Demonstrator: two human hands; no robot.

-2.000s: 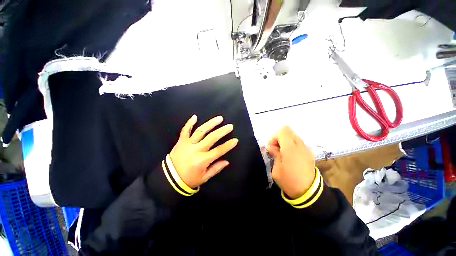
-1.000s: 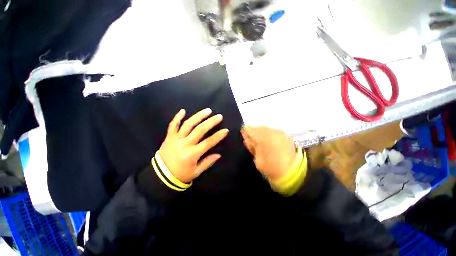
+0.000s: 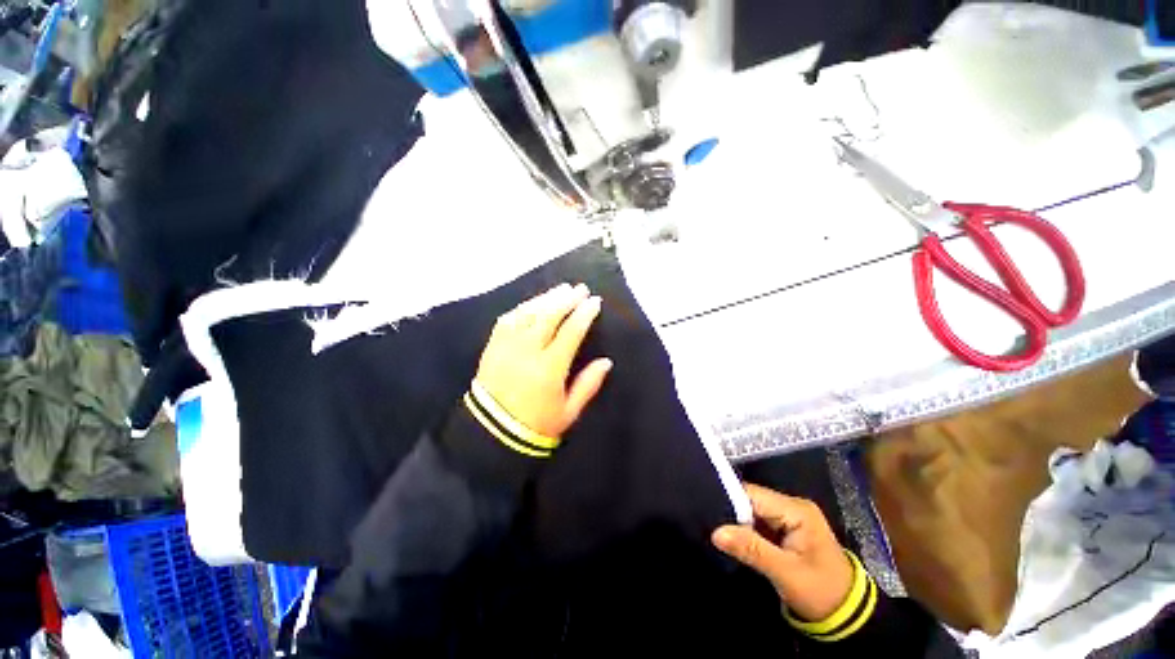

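Note:
A black fabric panel (image 3: 425, 425) lies on the white machine table, its upper right corner under the presser foot (image 3: 603, 229). A white frayed strip (image 3: 258, 299) borders its upper left edge. My left hand (image 3: 535, 361) lies flat on the panel below the needle area, fingers close together, thumb apart. My right hand (image 3: 789, 547) pinches the panel's right edge, with its narrow white border (image 3: 715, 457), between thumb and fingers past the table's front edge.
Red-handled scissors (image 3: 999, 286) lie on the table at right. The machine head (image 3: 554, 26) is top centre. A measuring tape (image 3: 902, 402) runs along the front edge. Blue crates (image 3: 193, 592), heaped dark cloth (image 3: 245, 142) and a white bundle (image 3: 1102, 541) surround the table.
My right hand has moved down along the panel's right edge, now pinching it lower. My left hand has closed its fingers together and sits nearer the needle. The view has shifted, showing more machine head.

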